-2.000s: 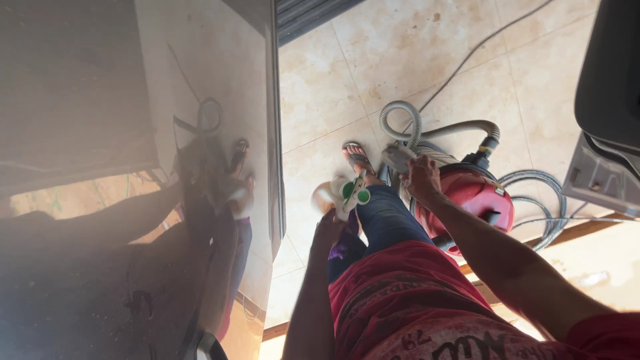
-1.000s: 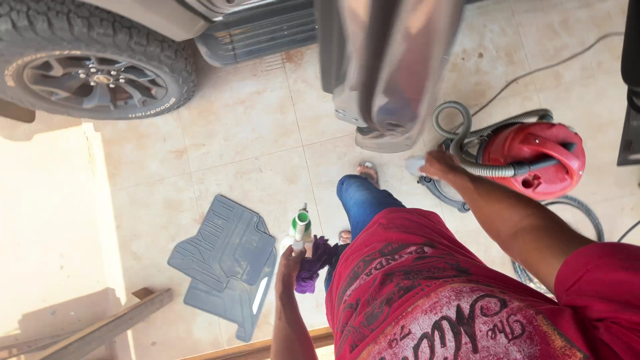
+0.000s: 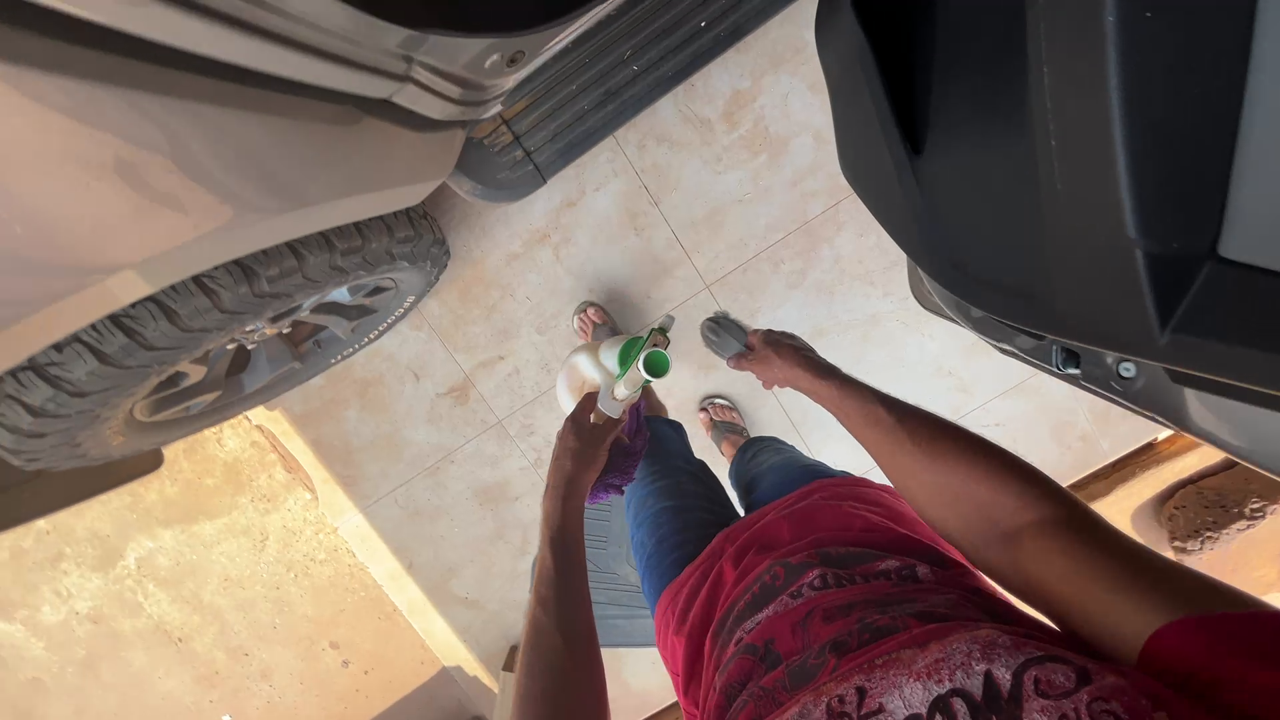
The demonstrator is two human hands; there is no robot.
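Note:
My left hand (image 3: 585, 445) is closed around a white spray bottle (image 3: 590, 372) with green parts, in front of my legs. A purple cloth (image 3: 622, 455) hangs from the same hand, against my left thigh. My right hand (image 3: 785, 360) grips a dark grey oval object (image 3: 724, 336), perhaps a brush; its outline is slightly blurred. That hand is held out over the tiled floor, beyond my right foot. The two hands are apart.
At the left stands a vehicle with its wheel (image 3: 250, 335) and black side step (image 3: 620, 90). An open car door (image 3: 1040, 200) reaches in from the right. A grey floor mat (image 3: 612, 570) lies beside my legs, partly hidden by them.
The view has swung, and the red vacuum cleaner seen earlier is out of frame. The bottle and purple cloth are still in my left hand. The open door now fills the upper right.

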